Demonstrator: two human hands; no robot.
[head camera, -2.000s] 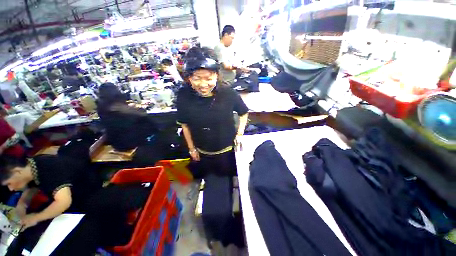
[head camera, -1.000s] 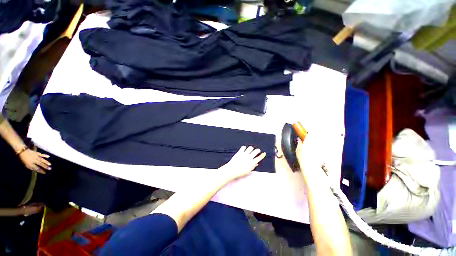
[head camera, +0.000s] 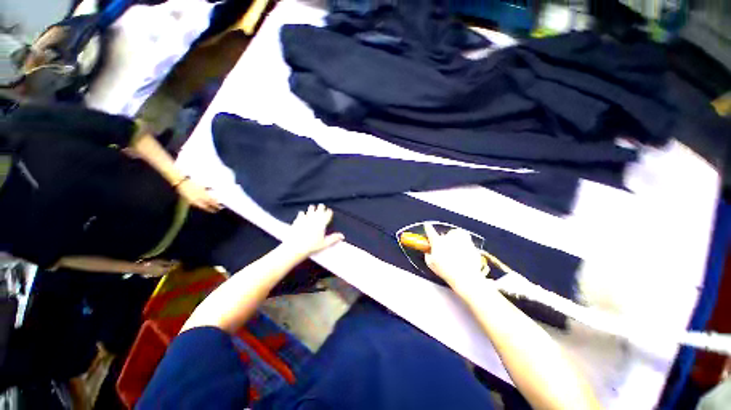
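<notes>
Black trousers (head camera: 272, 164) lie on the pale pressing table cover (head camera: 248, 88), wide end to the left, legs to the right. My right hand (head camera: 457, 258) grips the handle of the steam iron (head camera: 415, 241), whose pale rim shows on the near trouser leg. The white steam hose (head camera: 553, 300) trails from the iron to the right. My left hand (head camera: 311, 231) lies with fingers spread on the trousers' near edge, left of the iron, holding nothing.
A pile of crumpled black trousers (head camera: 481, 96) lies at the table's far side. A person in black (head camera: 80, 184) stands at the table's left end, one hand by its edge. A red crate (head camera: 140, 364) is on the floor at lower left. A blue crate edge is at the far right.
The iron has moved left from beyond the hem end onto the near leg. My left hand has moved from near the hem toward the wide end. The view has shifted.
</notes>
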